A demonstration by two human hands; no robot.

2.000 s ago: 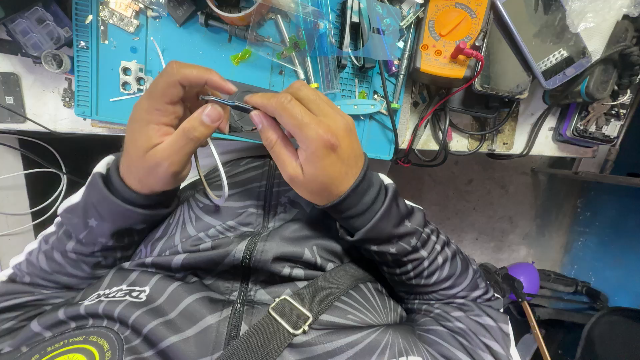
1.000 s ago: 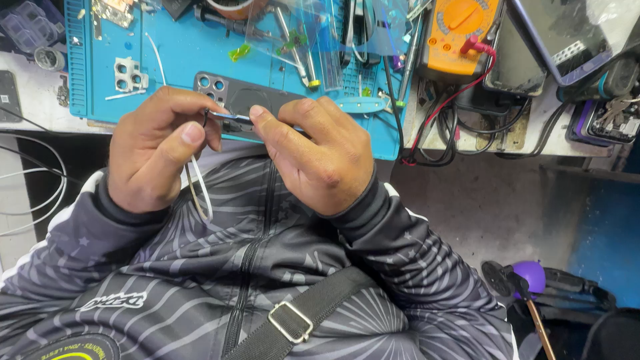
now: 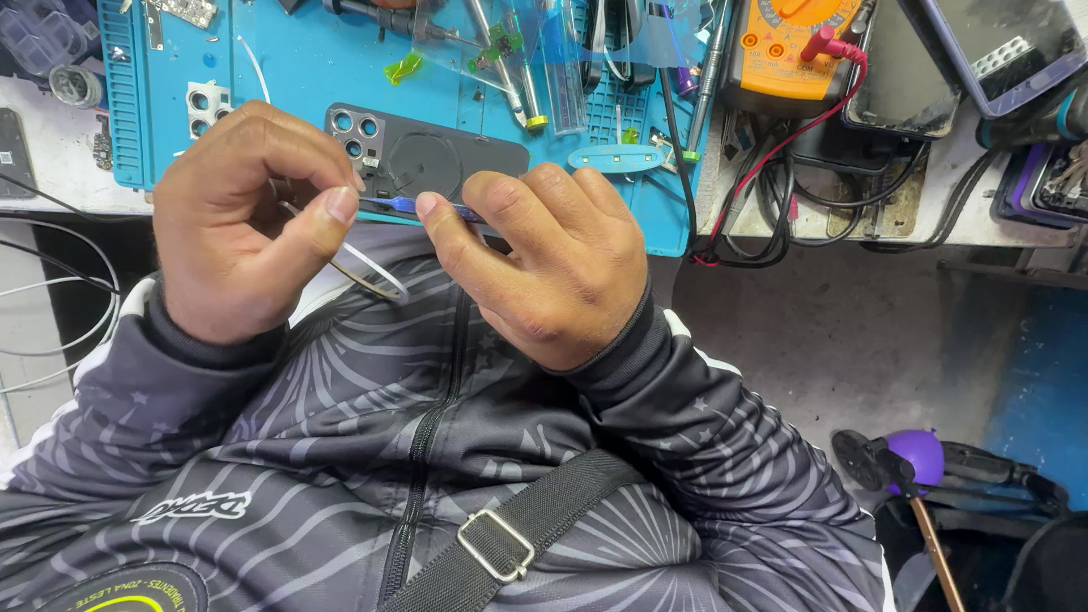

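Note:
My left hand (image 3: 246, 221) has thumb and index finger pinched close together, with a thin white strip (image 3: 382, 280) looping out from it below the thumb. Facing it, my right hand (image 3: 544, 255) grips a slim blue item (image 3: 401, 204) between thumb and fingers, and its left end comes close to my left fingertips. The item is seen nearly edge-on, so its kind is unclear. Just beyond the hands, a dark phone back panel (image 3: 425, 157) with camera openings lies on the blue work mat (image 3: 289, 42).
A silver camera-frame part (image 3: 200, 102) rests at the mat's left. Tweezers, screwdrivers (image 3: 705, 93) and plastic film crowd the far side. An orange multimeter (image 3: 786, 76) with a red lead (image 3: 782, 140), coiled cables and phones (image 3: 909, 76) stand to the right.
Both hands have shifted slightly, and the slim item now shows a blue side. More of the phone back panel shows beyond my hands than two seconds ago.

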